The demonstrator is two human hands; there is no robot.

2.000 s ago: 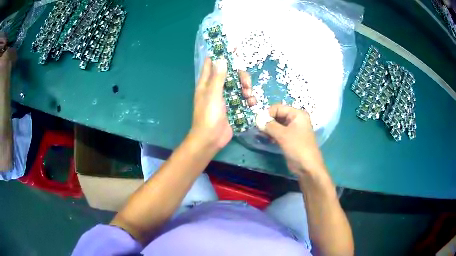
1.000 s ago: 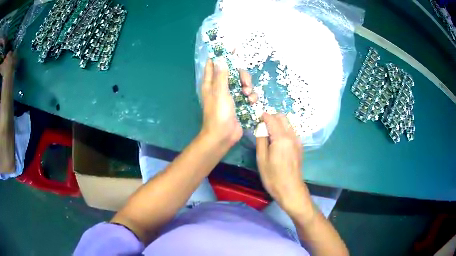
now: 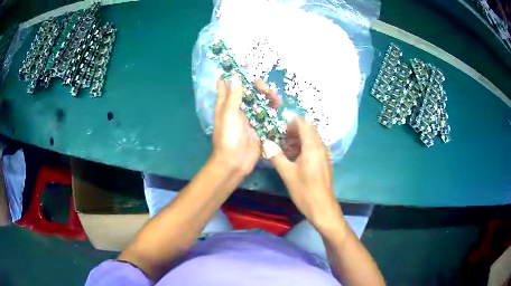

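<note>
My left hand (image 3: 232, 128) holds a green PCB panel strip (image 3: 259, 109) that slants from upper left to lower right over the near left side of the white heap. My right hand (image 3: 305, 167) is at the strip's near end, its thumb with a white covering against the strip and its other fingers curled round the end. Small white parts (image 3: 305, 92) lie loose beside a big, overexposed white heap (image 3: 314, 44) on an opened clear plastic bag (image 3: 204, 72). Whether the right fingers hold a white part is hidden by blur.
PCB strips are piled at far left (image 3: 67, 53) and at right (image 3: 412, 92) on the green bench (image 3: 162, 84). A pale rail (image 3: 448, 67) curves along the far side. Below the bench edge are an open cardboard box (image 3: 112, 226) and red stools (image 3: 39, 209). Part of a person's sleeve (image 3: 14, 179) shows at left.
My right hand has moved from beside the strip's near end to close around it. The strip tilts more. The whole view has shifted, and the other person's hand has left the picture.
</note>
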